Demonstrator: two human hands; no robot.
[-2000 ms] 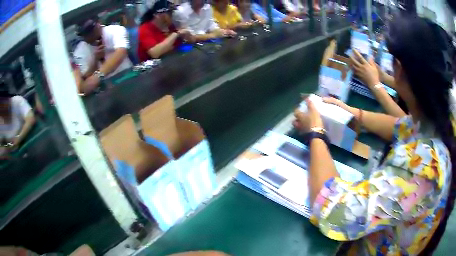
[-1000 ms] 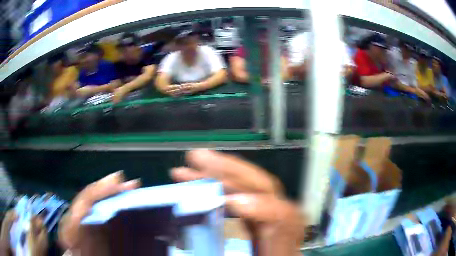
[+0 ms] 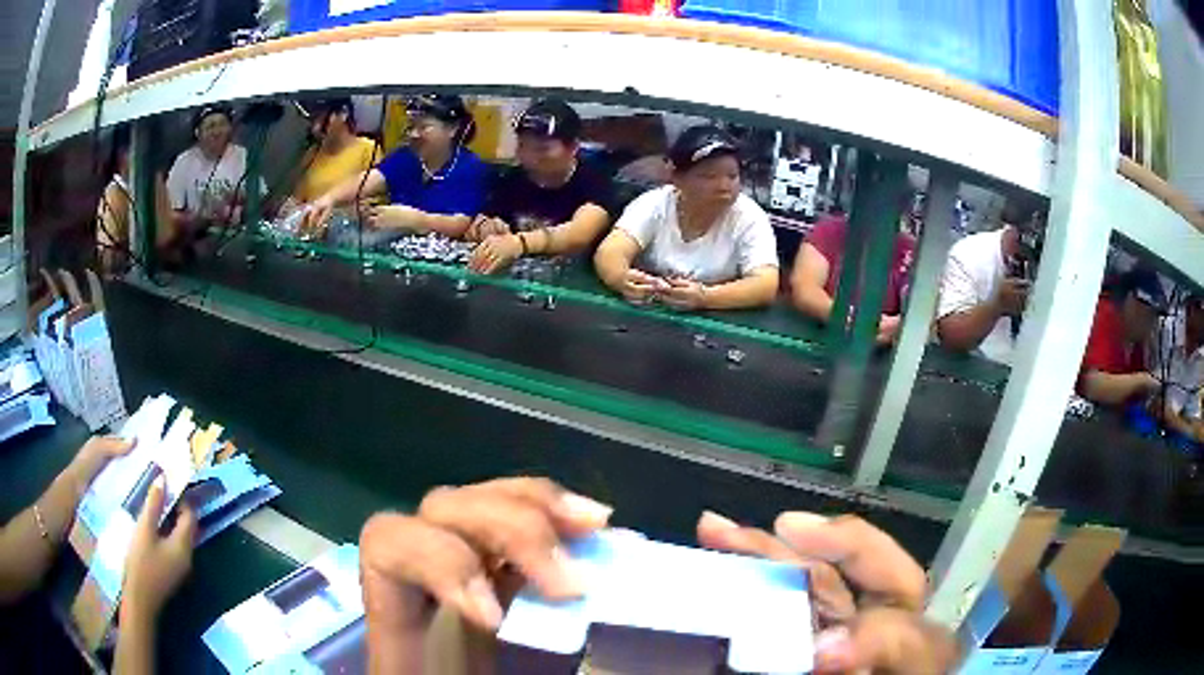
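My left hand (image 3: 456, 567) and my right hand (image 3: 845, 593) hold a pale blue and white carton (image 3: 680, 589) between them at the bottom centre. The fingers curl over its left and right ends. A dark opening or panel shows at its lower edge; I cannot tell which. The rest of the carton is cut off by the bottom edge. A flat carton (image 3: 297, 596) with a dark printed picture lies on the bench left of my left hand.
Two open cartons (image 3: 1043, 620) with raised brown flaps stand right of the white post (image 3: 1043, 356). A neighbour's hands (image 3: 152, 541) hold cartons at the left, near a row of erected cartons (image 3: 77, 356). Seated workers line the far side of the dark belt (image 3: 594, 323).
The view has turned from the right-hand neighbour towards the front and left. My hands and the carton came into view; over the last second they have moved right in the picture.
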